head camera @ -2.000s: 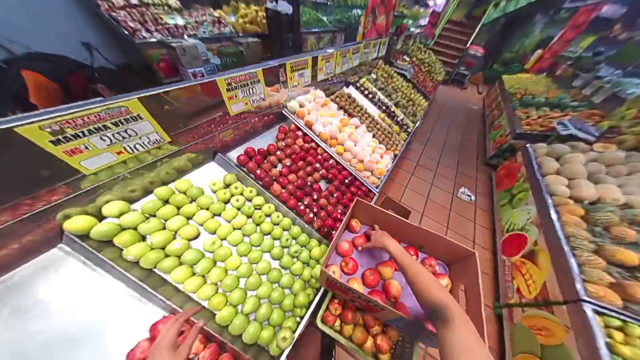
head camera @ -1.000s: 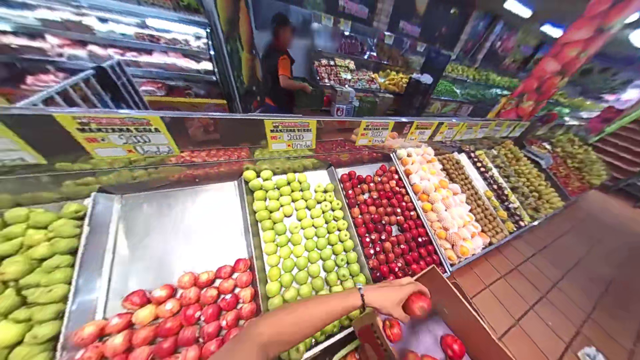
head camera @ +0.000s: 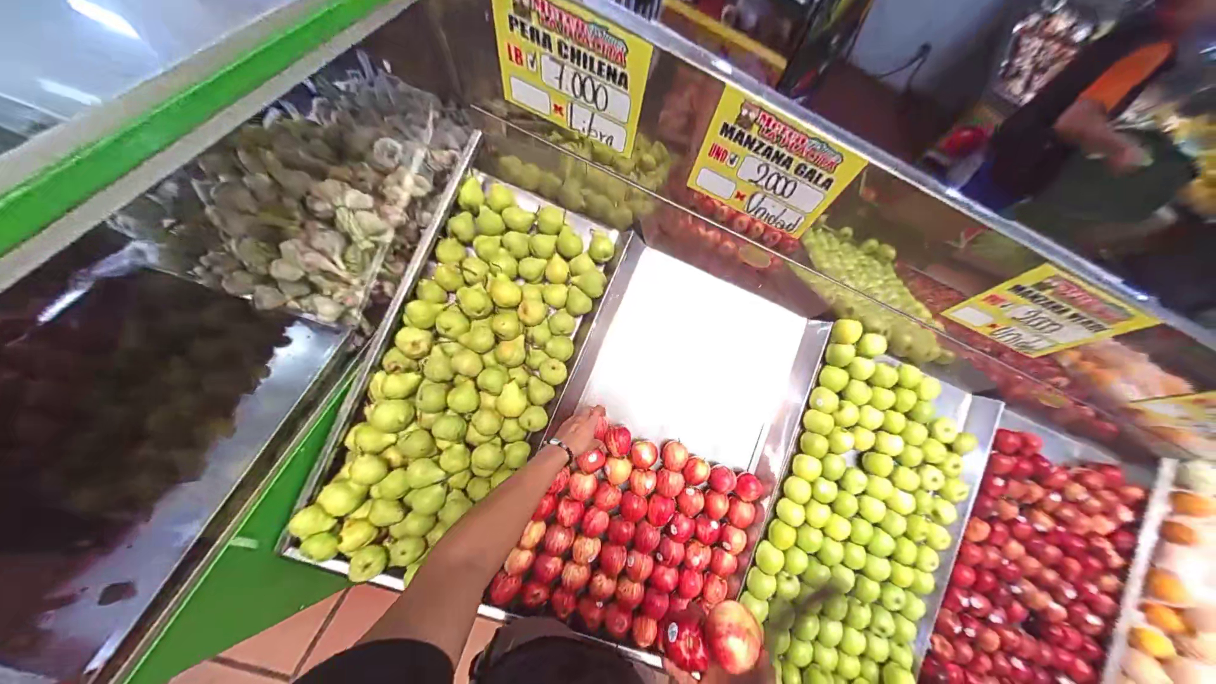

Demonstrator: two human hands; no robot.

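Observation:
My left hand point(head camera: 578, 433) reaches to the top left corner of the rows of red apples point(head camera: 632, 532), its fingers on or beside an apple at the row's end. A dark bracelet is on that wrist. My right hand point(head camera: 727, 665), mostly hidden at the bottom edge, holds red apples point(head camera: 732, 636), at least two, above the near end of the metal display tray point(head camera: 698, 347). The rows of red apples fill the near part of this tray; bare white metal shows behind them.
Green pears point(head camera: 475, 370) fill the tray at left, green apples point(head camera: 855, 494) the one at right. Beyond are dark red fruit point(head camera: 1040, 560) and wrapped orange fruit point(head camera: 1173, 584). Price signs point(head camera: 776, 160) line the glass ledge. A person point(head camera: 1092, 123) stands behind it.
The view has swung left and closer to the red apples. One hand, seen picking up an apple at the cardboard box, now holds apples over the tray; the box is out of view.

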